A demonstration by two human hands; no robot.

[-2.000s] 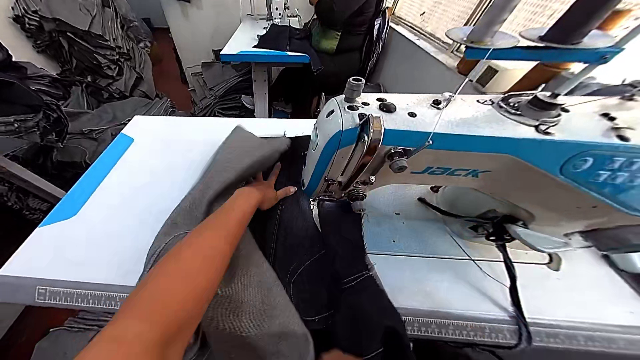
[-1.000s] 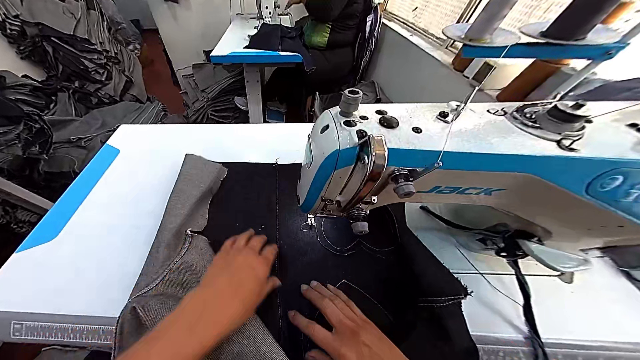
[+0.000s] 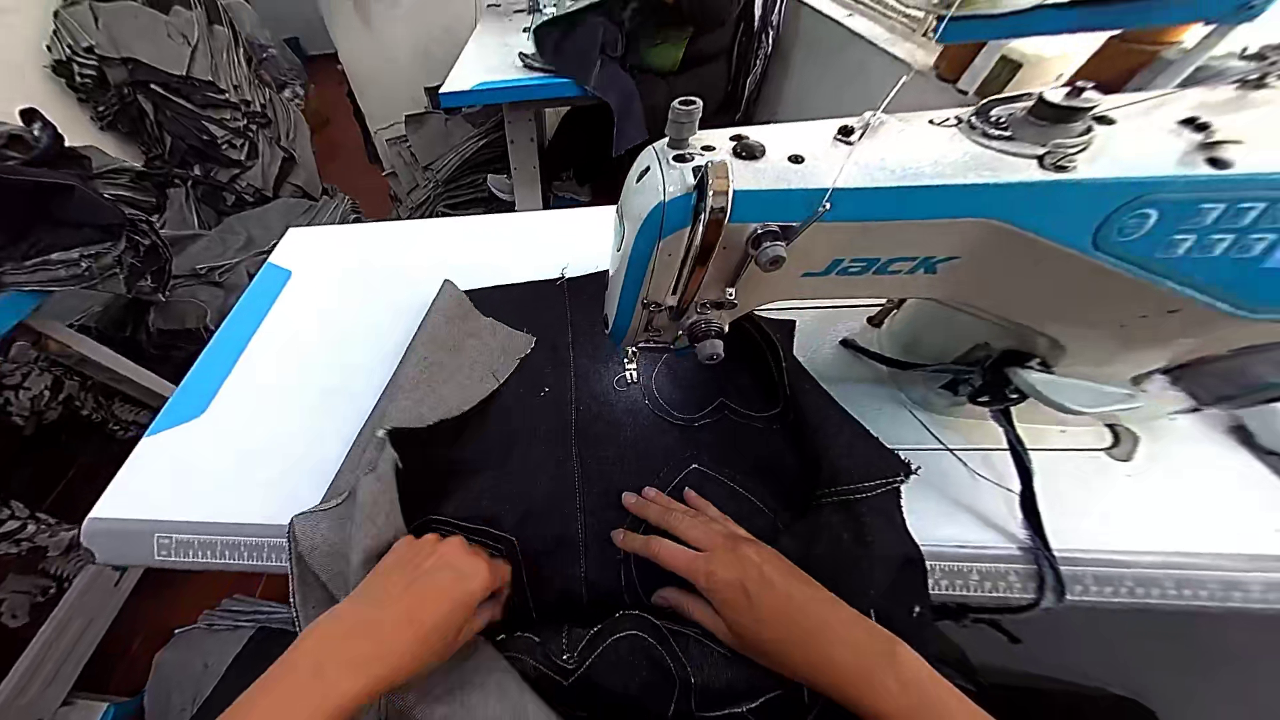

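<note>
A dark denim garment piece (image 3: pixel 510 460) with light stitched outlines lies spread on the white sewing table, its grey reverse side folded over at the left. The presser foot (image 3: pixel 631 366) of the white and blue Jack sewing machine (image 3: pixel 900 225) is over the denim, left of a curved stitched outline. My left hand (image 3: pixel 450 580) has its fingers curled at the fabric's lower left, beside a stitched outline; whether cloth is pinched in it is hidden. My right hand (image 3: pixel 705 560) rests flat on the denim below the machine head, fingers spread.
Black cord (image 3: pixel 1020 480) hangs from beneath the machine arm over the table edge (image 3: pixel 1050 582). Piles of grey and dark denim (image 3: pixel 180 130) lie at the left. Behind is another sewing table (image 3: pixel 510 75) with dark cloth and a partly visible person (image 3: pixel 665 50).
Two seconds ago the denim was bunched under my outstretched left arm; it now lies spread. My left hand has drawn back toward the lower left, its fingers now curled. My right hand has come into full view.
</note>
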